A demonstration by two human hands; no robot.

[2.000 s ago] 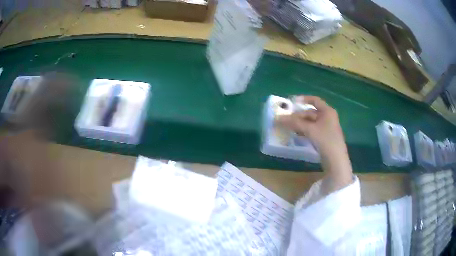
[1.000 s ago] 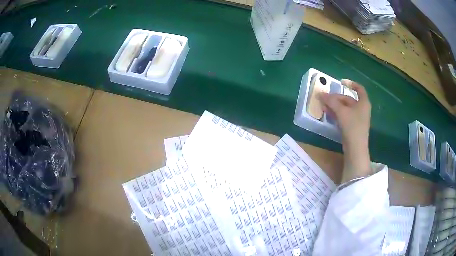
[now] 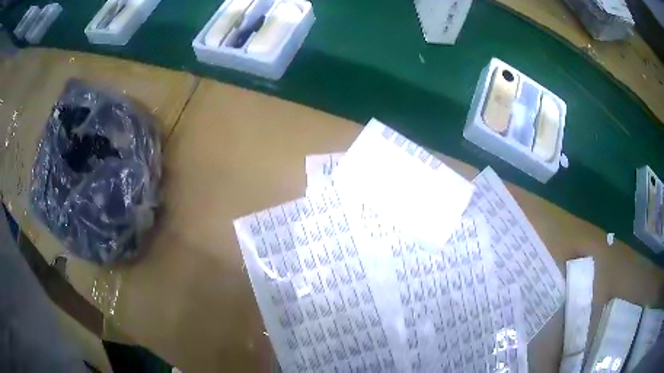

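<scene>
Neither of my hands is in the picture. Label sheets [image 3: 313, 255] with rows of small print lie overlapping on the near bench, a mostly blank white one on top. A translucent parts bag [image 3: 109, 197] with black parts inside sits at left. On the belt at right, an inner tray [image 3: 515, 164] holds a beige handheld unit [image 3: 500, 105] with a black spot and a pale unit [image 3: 546, 125]; its middle slot shows no black part. Another tray [image 3: 236, 60] at upper left holds two pale units with a dark accessory [image 3: 250, 30] between them.
More trays stand on the green belt [image 3: 371, 80] at far left [image 3: 120, 33] and right edge [image 3: 644, 233]. A white printed card [image 3: 444, 20] stands at the top. Folded white strips [image 3: 579, 313] lie at lower right. A grey blurred shape fills the lower left edge.
The hand that was at the right tray has left the picture, and that tray's slots are uncovered. The view has shifted, so bench and belt items appear further right, the belt higher.
</scene>
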